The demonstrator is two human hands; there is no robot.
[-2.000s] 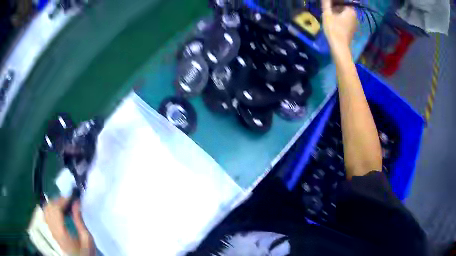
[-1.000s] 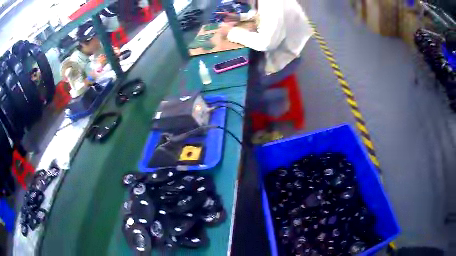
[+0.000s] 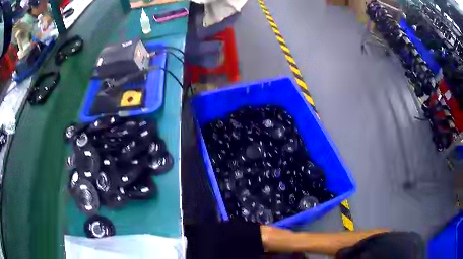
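A bare forearm lies across the bottom edge between black cloth and a dark rounded shape; no hand can be made out on it. My left hand is out of the picture. A pile of black driver plates with ringed centres lies on the green bench. One loose driver plate lies in front of the pile, just beyond the white sheet. Right of the bench, a large blue parts bin holds many black round parts.
A small blue tray behind the pile holds a grey box and a yellow piece. Beyond are a bottle, a pink-edged phone and a red stool. Loaded racks stand right of the yellow-black floor tape.
The view has swung from the bench to the right, over the bin and floor. My hands, visible at first, have left the picture. The forearm now shows along the bottom edge.
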